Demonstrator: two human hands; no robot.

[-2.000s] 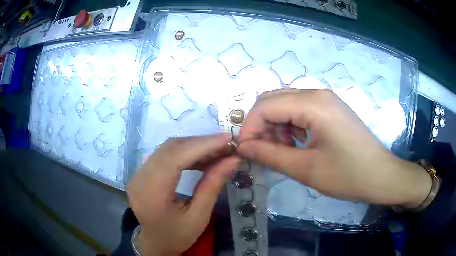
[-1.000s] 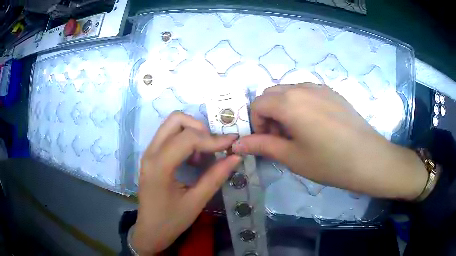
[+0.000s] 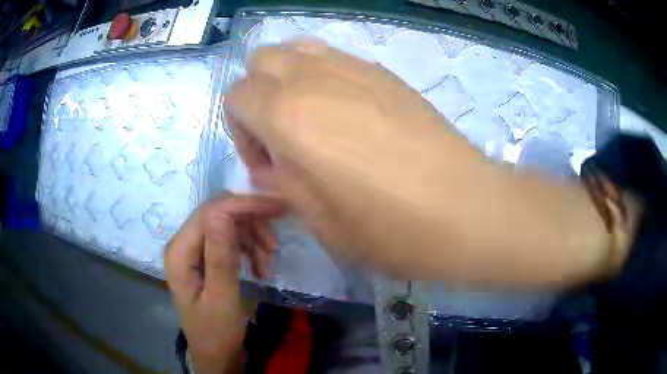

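Note:
My right hand [image 3: 344, 139] is blurred and reaches over the upper left of the large clear tray [image 3: 607, 109]; its fingertips are hidden, so I cannot tell what it holds. My left hand [image 3: 219, 256] is below and left of it, fingers bent, near the tray's lower left part; I see nothing clear in it. The strip fixture [image 3: 391, 329] lies upright under my right forearm. Its lower round seats with dark-centred discs [image 3: 401, 309] show, and its upper part is hidden. The loose discs at the tray's upper left are hidden.
A second clear tray [image 3: 121, 153] is at the left. Another strip fixture with discs [image 3: 512, 14] lies on the green surface behind. A panel with a red button [image 3: 123, 27] is at the upper left, with a blue bin [image 3: 13, 109] at the left edge.
My right hand has moved left and up from the strip and now covers the tray's upper left. My left hand has moved left and down, off the strip. The strip appears farther right.

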